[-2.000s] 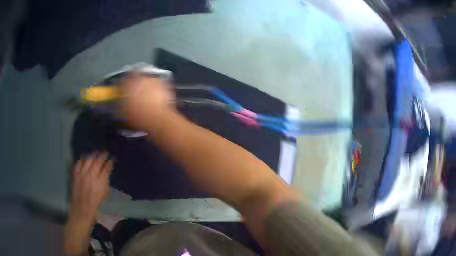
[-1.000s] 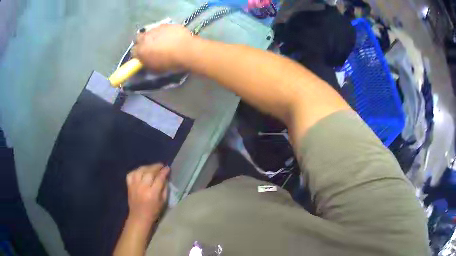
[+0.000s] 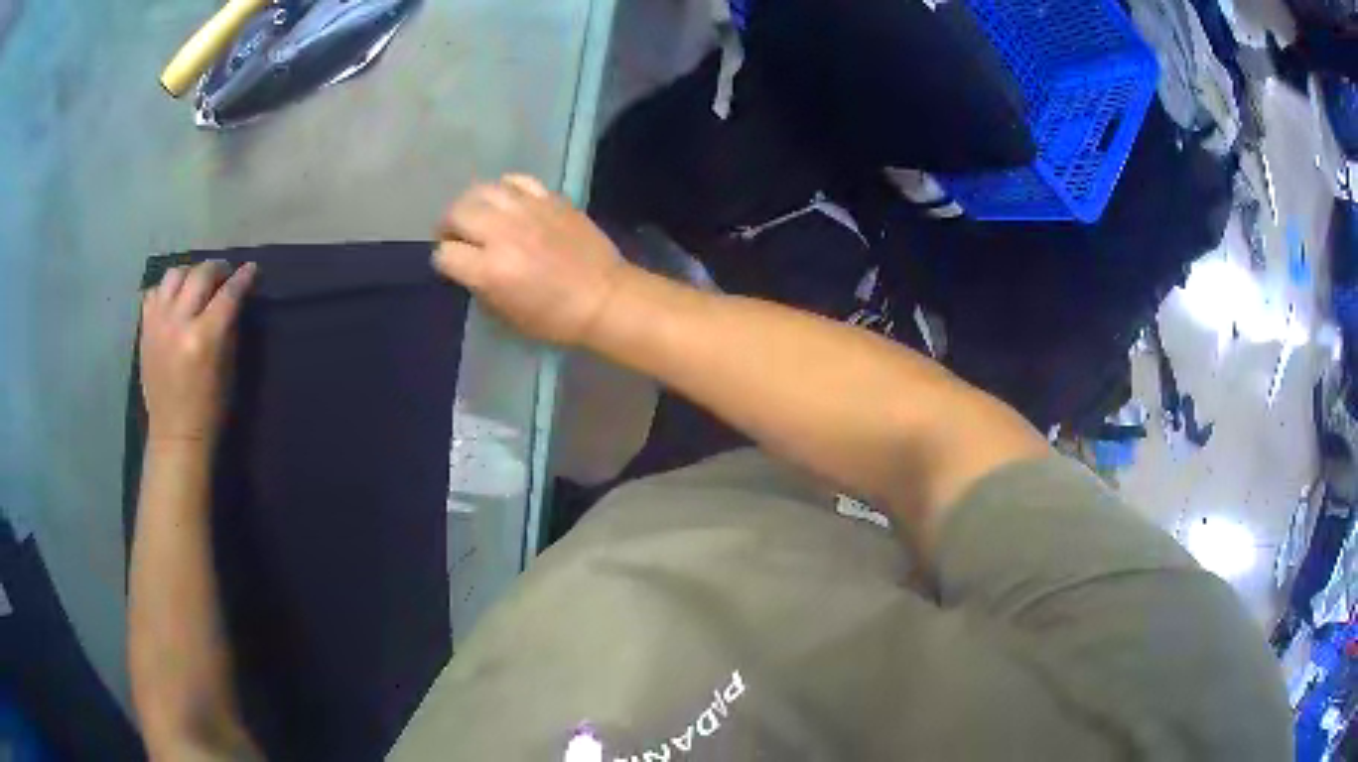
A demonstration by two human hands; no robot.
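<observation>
The dark garment piece point(image 3: 350, 491) lies on the pale green table, its straight end at the far side. That end is folded over in a narrow band, and no pale strips show. My left hand point(image 3: 186, 350) is at the far left corner, fingertips and thumb on the folded edge. My right hand point(image 3: 536, 261) holds the far right corner between thumb and fingers. The steam iron point(image 3: 305, 60) rests beyond the piece at the upper left, cut off by the frame's top, its yellow handle to the left. No hand is on it.
The table edge point(image 3: 559, 298) runs just right of the garment piece, with a worn whitish patch near it. Beyond, a blue basket point(image 3: 1065, 112) stands below table level with dark cloth point(image 3: 879, 90) on and around it. Scraps lie on the floor point(image 3: 1221, 476).
My right hand has let go of the iron and moved to the garment corner. My left hand has moved to the far left corner. The straight end is now folded over, hiding the pale strips.
</observation>
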